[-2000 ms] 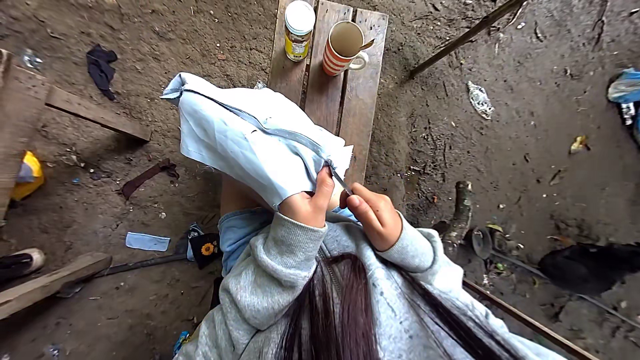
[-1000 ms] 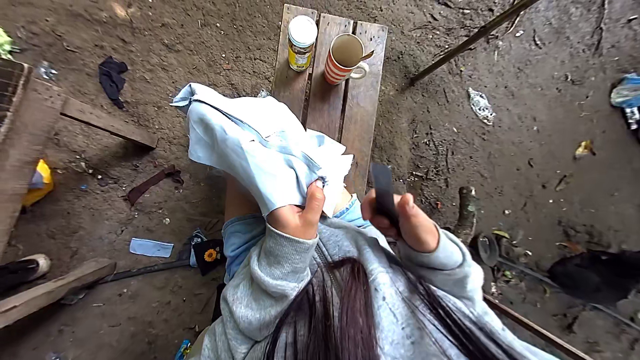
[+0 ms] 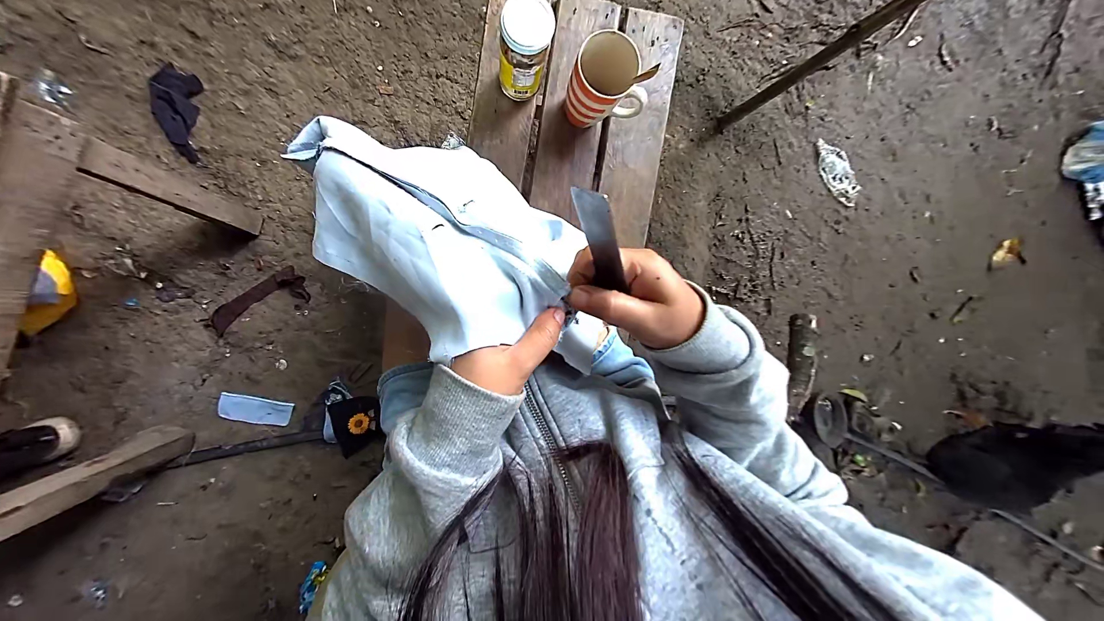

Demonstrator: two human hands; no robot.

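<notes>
A light blue piece of cloth with a long seam (image 3: 405, 224) lies over my lap and against the near part of the wooden bench. My left hand (image 3: 513, 354) grips its near end, thumb on top by the seam. In my right hand (image 3: 638, 297) is a dark flat blade (image 3: 598, 228), pointing up and away; its lower part is hidden in the fist. The fingers of this hand meet the cloth's edge just beside my left thumb. A small dark spot shows between the two hands, too small to make out.
On the wooden bench (image 3: 634, 172) stand a white-lidded jar (image 3: 524, 52) and a striped mug (image 3: 595, 82) with a spoon. A plank frame (image 3: 164, 185) is at left, a wooden pole (image 3: 811, 65) at upper right. Cloth scraps (image 3: 256, 409) and a dark bag-like thing (image 3: 1009, 466) lie on the dirt.
One second ago my right hand with the blade was apart from the cloth, to the right; now it is back at the cloth beside my left thumb. The cloth's far part looks more spread out.
</notes>
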